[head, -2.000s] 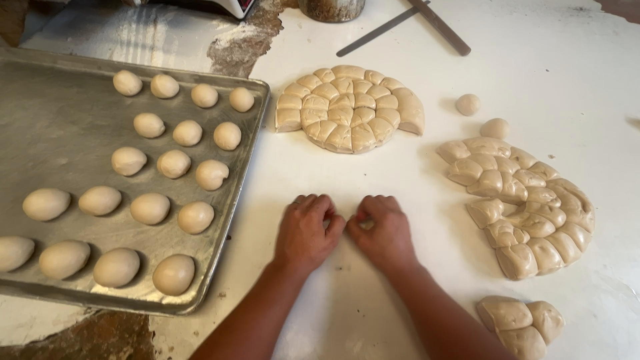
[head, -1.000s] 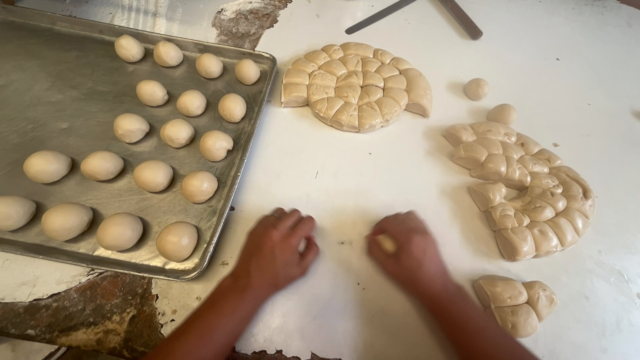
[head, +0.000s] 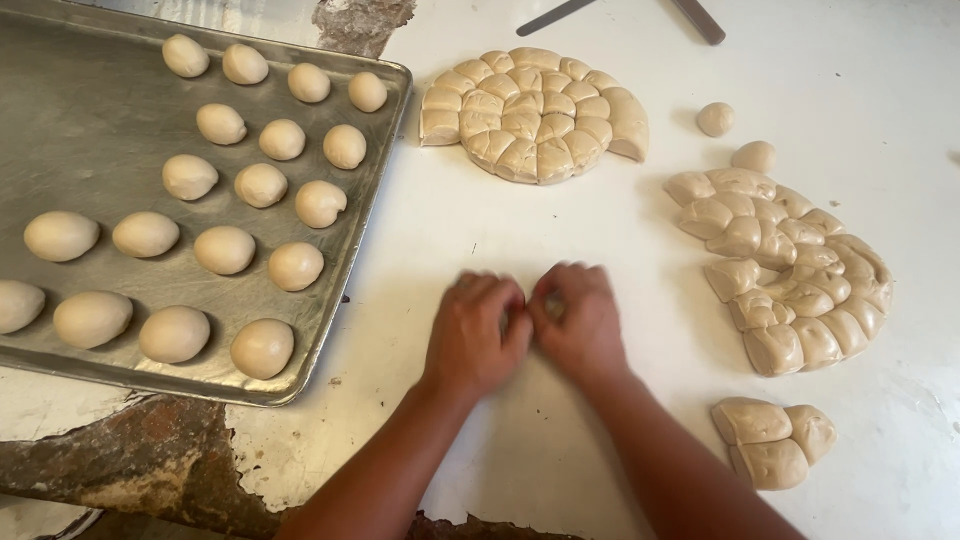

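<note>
My left hand and my right hand meet low over the white tabletop, fingers curled and slightly blurred. Each appears cupped around a small dough piece, mostly hidden by the fingers. Left of them, a metal baking tray bears rows of dough balls. Beyond the hands lies a round slab of dough cut into segments. A second, partly broken-up segmented slab is to the right, with a small cluster of dough pieces nearer me.
Two small dough balls sit above the right slab. At the far edge lie a flat metal blade and a brown strip-like tool. The table's near left edge has chipped, bare patches.
My hands were together, then apart about a second ago, with a dough piece showing at my right hand; now they are together again. The view has shifted slightly.
</note>
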